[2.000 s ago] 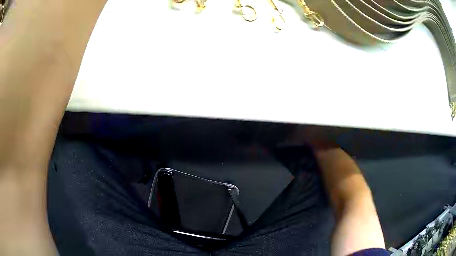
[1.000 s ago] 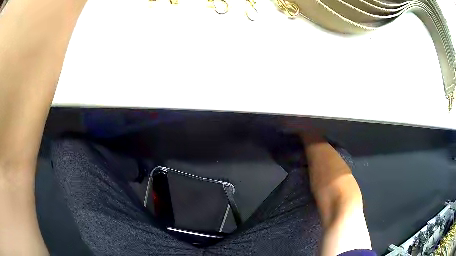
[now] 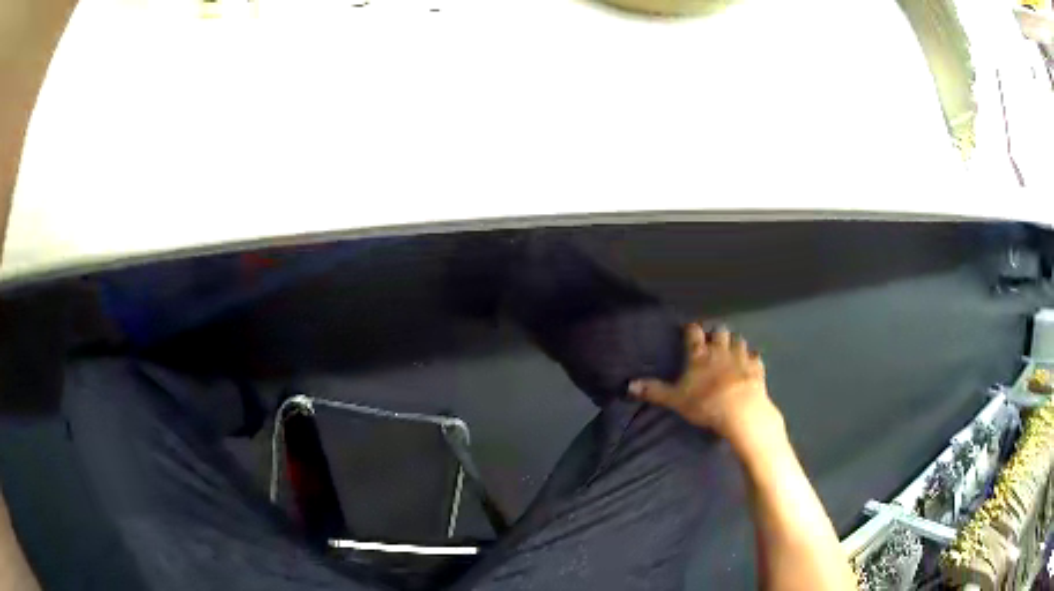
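Observation:
My right hand (image 3: 714, 381) rests on my dark-trousered right knee, below the table edge, with thumb and fingers apart and nothing in it. My left forearm (image 3: 23, 69) runs along the far left edge; my left hand is out of the picture. Tan straps (image 3: 945, 52) curve at the top right of the white table (image 3: 485, 127), with a gold end pointing down. Another piece of strap (image 3: 665, 6) is cut off by the top edge. Small gold bits show at the top left, too cut off to tell.
The table's front edge crosses above my legs. A metal stool frame (image 3: 376, 411) stands between my legs on the dark floor. Stacked tan strap bundles with gold edges (image 3: 1000, 525) lie at the lower right beside a pale metal frame (image 3: 913, 522).
My right hand has come out from the shadow under the table edge onto my knee. The view has shifted, so the straps sit higher and further left, and less of my left forearm shows.

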